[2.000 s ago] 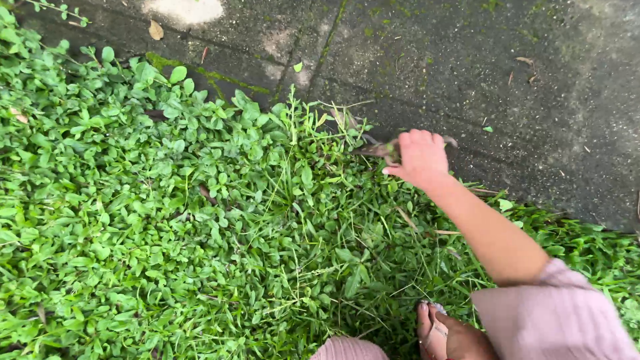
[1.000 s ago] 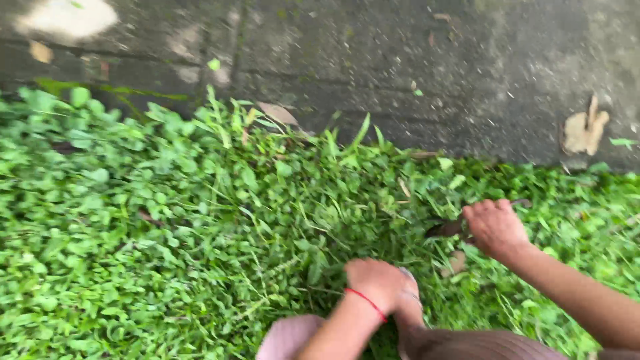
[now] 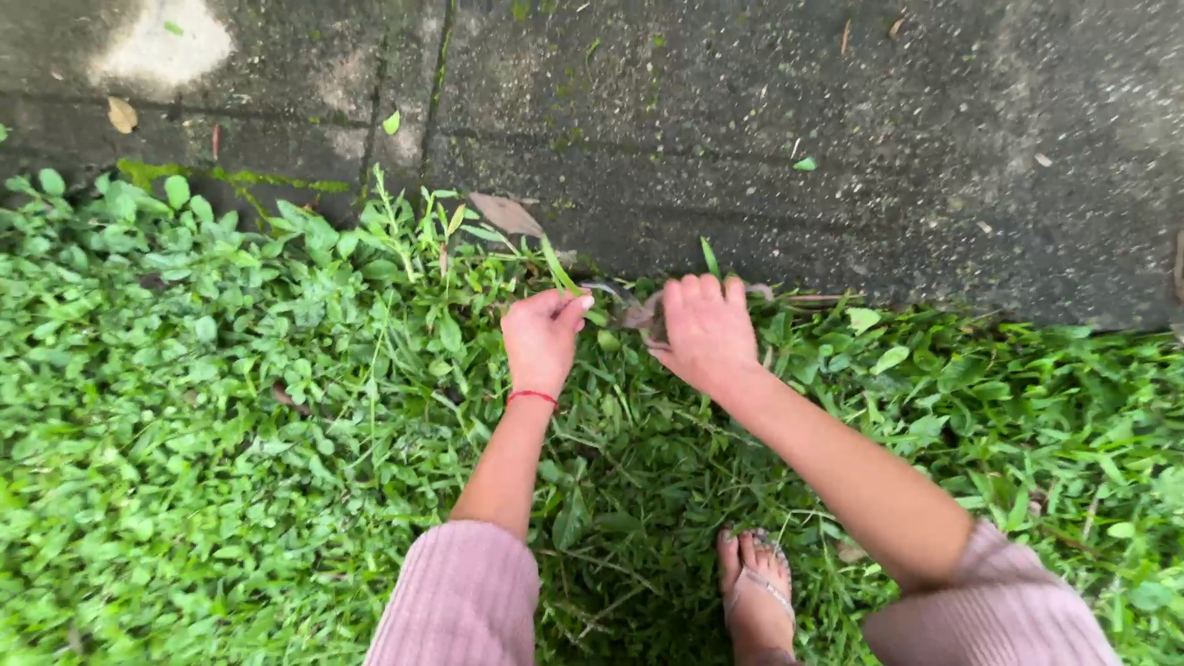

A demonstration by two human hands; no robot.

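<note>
My left hand [image 3: 544,338], with a red string bracelet at the wrist, pinches a long green grass blade [image 3: 558,266] at the border of the greenery and the concrete. Just to its right my right hand [image 3: 705,328] is closed around a hand tool with looped, worn handles, apparently garden shears or pruners [image 3: 638,313]. The tool's dark curved metal end [image 3: 606,289] points left toward my left hand. Blur and my fingers hide part of it, so its exact kind is uncertain.
Dark, mossy concrete paving [image 3: 832,185] runs along the top. Dense low green plants [image 3: 231,416] cover the ground below. A dry brown leaf [image 3: 507,215] lies on the paving edge. My sandalled foot [image 3: 760,592] stands among the plants.
My left hand, low near the foot one second ago, is now up at the concrete edge on a grass blade. My right hand, still holding the tool, is now close beside it.
</note>
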